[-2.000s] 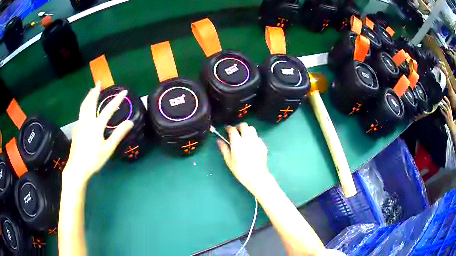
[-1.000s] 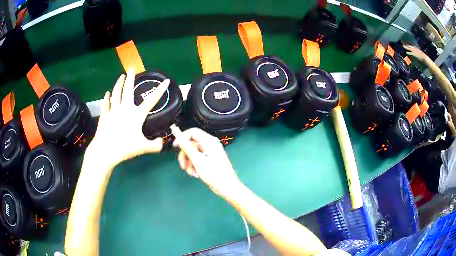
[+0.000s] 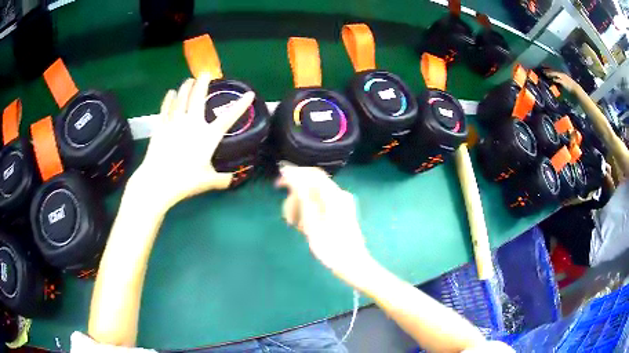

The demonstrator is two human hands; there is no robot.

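Four black speakers with orange straps stand in a row on the green bench. My left hand (image 3: 178,148) is spread around the left and front of the leftmost of these speakers (image 3: 254,143), fingers over its top, partly hiding its pink-lit ring. My right hand (image 3: 323,217), blurred, is closed in front of the second speaker (image 3: 314,147). A thin white cable (image 3: 356,307) shows below the right wrist; its plug end at the fingers is blurred. Multicoloured rings are lit on the second, third (image 3: 385,123) and fourth (image 3: 440,131) speakers.
More speakers (image 3: 65,220) crowd the left; another cluster (image 3: 517,141) stands at right. A wooden-handled mallet (image 3: 476,214) lies right of the row. Blue crates (image 3: 469,296) are at lower right. Another person's arm (image 3: 593,110) reaches in at right. Speakers stand beyond a white rail.
My right hand has moved from the fourth-from-right speaker's front right to the second speaker's front. My left hand has stayed around the same speaker. Row rings, pale a second ago, show colours.
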